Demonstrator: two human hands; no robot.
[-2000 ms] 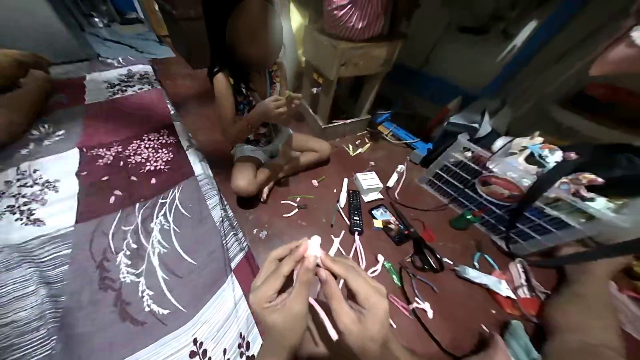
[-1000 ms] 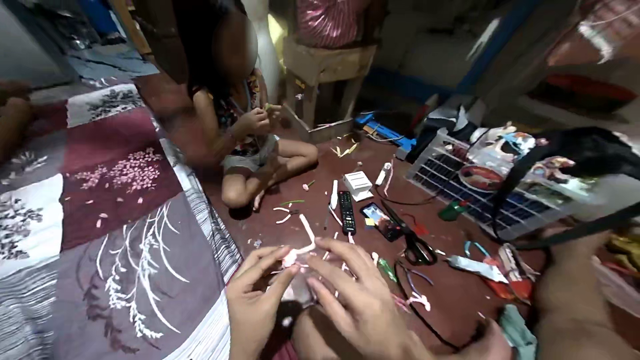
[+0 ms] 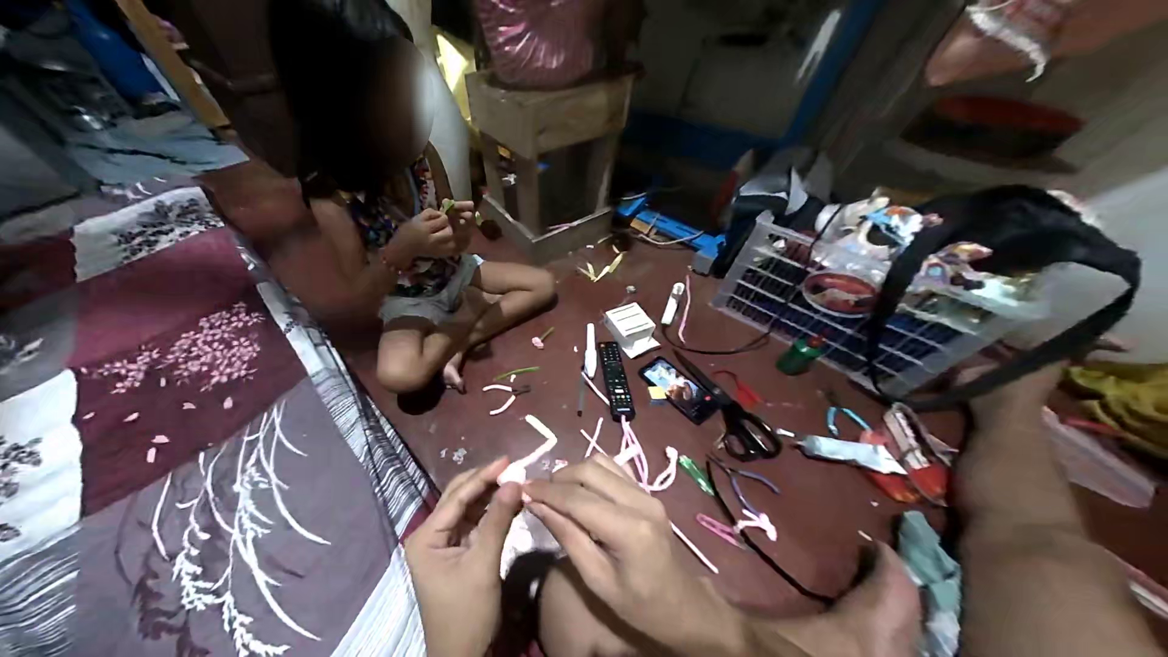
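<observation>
My left hand (image 3: 465,547) and my right hand (image 3: 607,529) meet at the lower middle, fingertips nearly touching. Both pinch a small white piece (image 3: 516,473), from which a bent pale pipe-cleaner-like strip (image 3: 546,441) rises. What the piece is made of cannot be told. Beyond my hands, pink and white strips (image 3: 639,456) lie on the floor by a black remote control (image 3: 616,379). Black-handled scissors (image 3: 750,432), a smartphone with a lit screen (image 3: 677,388), a white box-like object (image 3: 631,328) and white-handled pliers (image 3: 504,395) are farther off.
A person (image 3: 401,228) sits cross-legged on the red floor, holding something green. A patterned cloth (image 3: 210,411) spreads at the left. At the right are a white plastic basket (image 3: 812,301) with a black strap, a green bottle (image 3: 800,356), a tube (image 3: 849,452) and a bare leg (image 3: 1031,511).
The bent strip stands lower beyond my fingers than one second ago. My fingers have shifted around the white piece and remain close together.
</observation>
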